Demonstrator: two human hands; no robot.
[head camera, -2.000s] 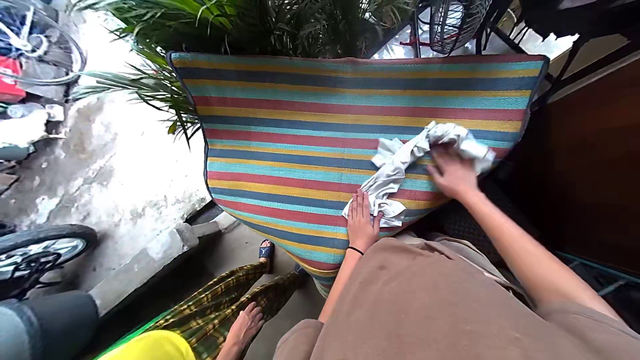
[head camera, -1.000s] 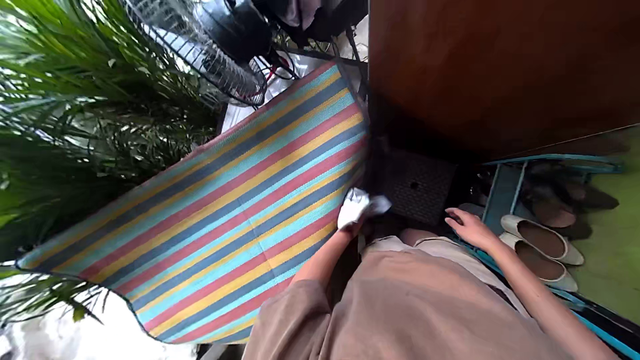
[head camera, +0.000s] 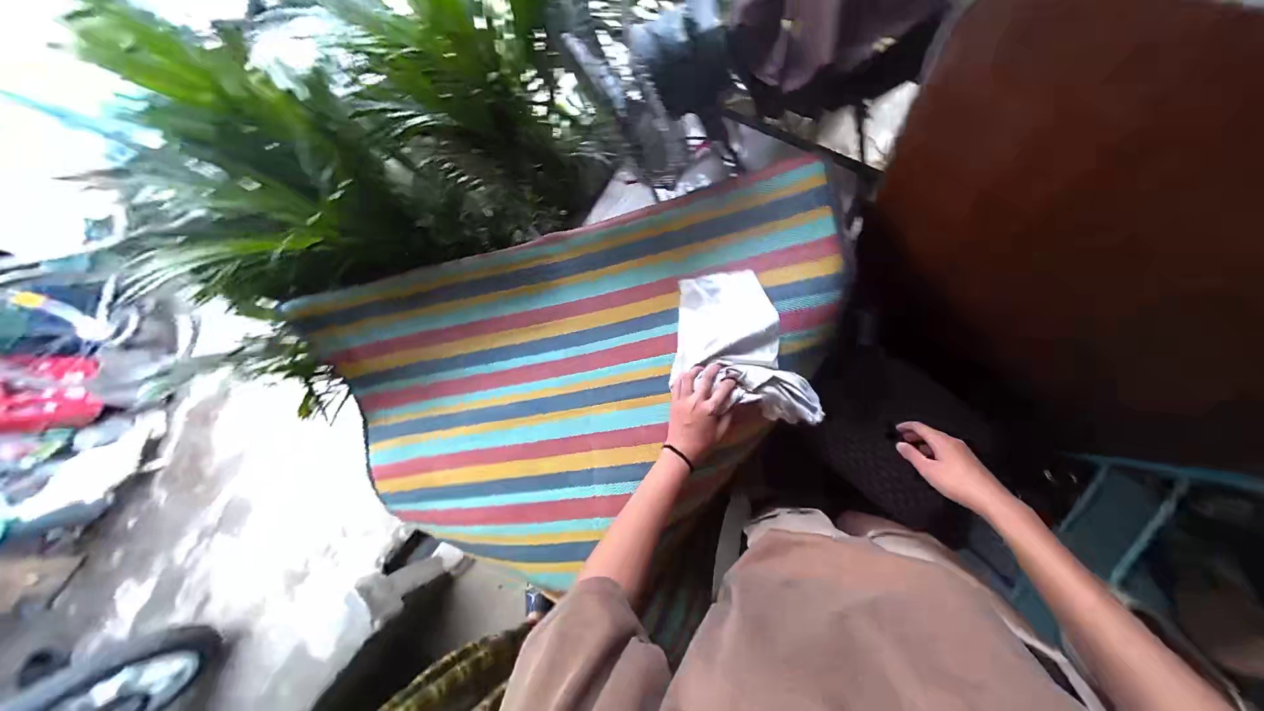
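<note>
A striped woven mat (head camera: 513, 395) in teal, red, yellow and blue spreads out in front of me, its right edge beside a dark gap. My left hand (head camera: 701, 410) grips the lower, bunched part of a white cloth (head camera: 728, 321), whose upper part lies spread on the mat's right side. A black band circles that wrist. To the right of the mat, my right hand (head camera: 946, 464) is in the air over a dark surface, fingers loosely curled, with nothing visible in it.
Palm-like plants (head camera: 395, 148) stand behind the mat, with a blurred fan near them. A brown panel (head camera: 1086, 227) rises at the right, above a teal rack (head camera: 1116, 523). At the lower left are a wheel (head camera: 138, 671) and a person's patterned clothing (head camera: 464, 671).
The view has swung sharply right and partly back. Two seconds ago both hands were on the cloth over the mat; now only my left hand is. The cloth, bunched one second ago, lies partly spread.
</note>
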